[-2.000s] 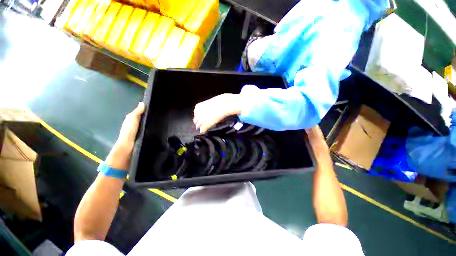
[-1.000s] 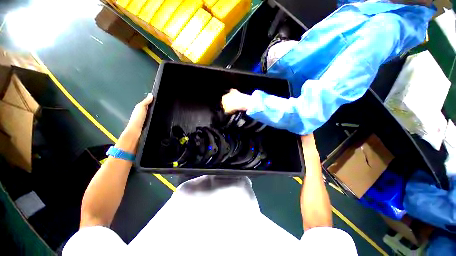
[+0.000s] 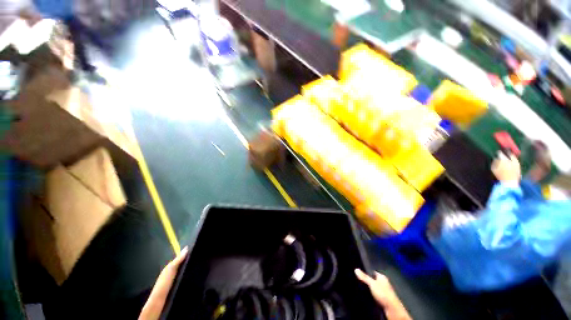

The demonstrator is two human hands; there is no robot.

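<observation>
A black tote (image 3: 282, 215) is at the bottom centre, its lower edge cut off by the picture. Black curved loops, perhaps coiled cables (image 3: 316, 265), lie in it in two groups, with small white spots and a yellow spot at the lower left. The tote's left back part shows a bare floor. My left hand (image 3: 166, 281) holds the tote's left side, partly hidden by it. My right hand (image 3: 380, 291) holds the right side, fingers over the rim. The picture is blurred.
Yellow blocks (image 3: 357, 162) are stacked at the centre right beside a dark bench. A person in a blue smock (image 3: 501, 237) is at the right, a hand near a red item. An open cardboard carton (image 3: 84, 206) stands at the left. A yellow line (image 3: 155, 200) crosses the green floor.
The view has swung up and left, so the tote shows lower. The other person's hand is out of the tote. The yellow blocks now show nearer the centre.
</observation>
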